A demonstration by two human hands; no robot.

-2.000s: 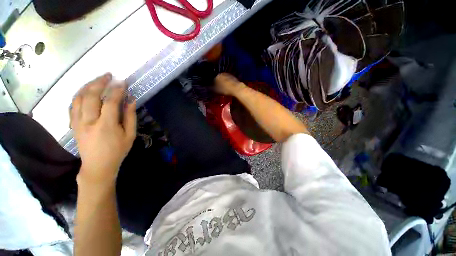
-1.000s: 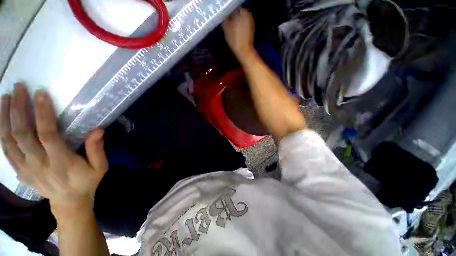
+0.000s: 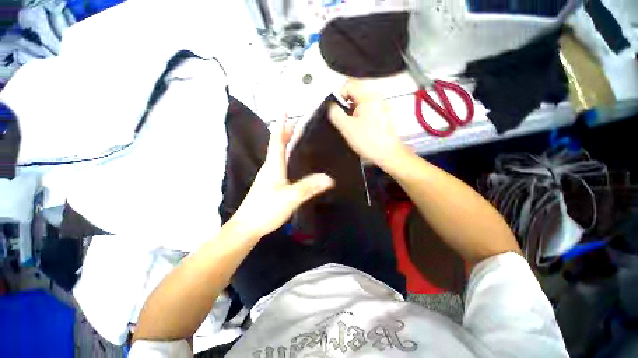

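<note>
A brown pocket piece (image 3: 329, 150) with a pale reverse hangs at the table's front edge. My right hand (image 3: 364, 122) pinches its upper corner between thumb and fingers. My left hand (image 3: 280, 182) is spread with thumb and fingers apart against the piece's left side; whether it grips the cloth is unclear. The large white garment panel (image 3: 178, 143) lies to the left, with a dark brown part (image 3: 243, 150) at its right edge beside my left hand. The presser foot area behind my hands is blurred.
Red-handled scissors (image 3: 443, 108) lie on the table right of my hands. A spare brown piece (image 3: 367, 43) lies behind them. Black fabric (image 3: 521, 80) and a tan piece (image 3: 584, 73) are at the right. A tied bundle (image 3: 549, 199) sits below the table; a blue bin (image 3: 35, 325) is lower left.
The view has swung left and up. My right hand has come up from below the table and now holds a brown piece over the edge. My left hand has moved off the bare table to that piece.
</note>
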